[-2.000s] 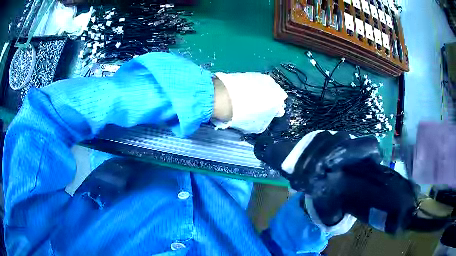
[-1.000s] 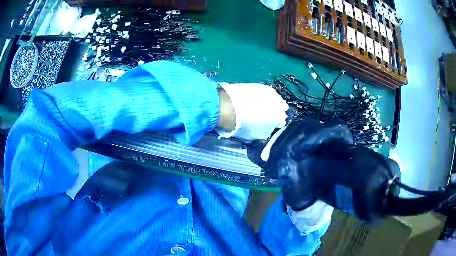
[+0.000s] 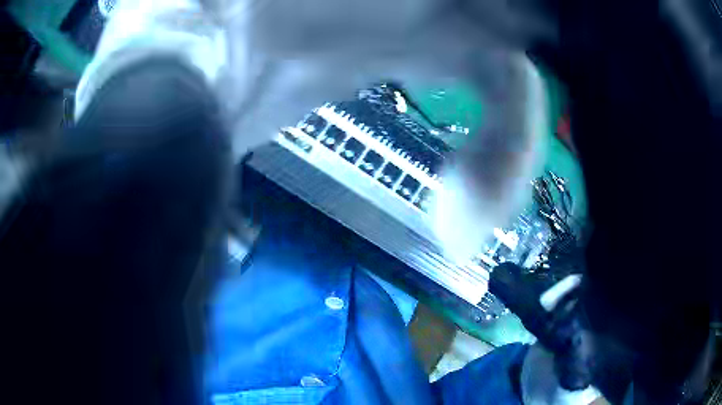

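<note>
A long silver ribbed panel (image 3: 372,206) lies slanted in front of me, with a row of square openings holding dark parts along its far edge. My right hand (image 3: 554,316), in dark glove fingers with a white band, is at the panel's lower right end. It is dim, and I cannot tell whether it holds anything. Large blurred grey, white and black shapes fill much of the view very close to the camera. They look like my gloved left hand (image 3: 380,55), whose fingers I cannot make out. They hide the panel's upper right part.
Black leads with light tips (image 3: 554,202) lie on the green mat (image 3: 459,103) right of the panel. More dark leads (image 3: 384,99) lie beyond its far edge. A dark strip (image 3: 317,206) runs along the panel's near edge. My blue coat is below.
The view has turned and darkened. The left sleeve no longer crosses the panel, so its openings show. Large blurred shapes now cover both sides and the top. The component trays are out of sight.
</note>
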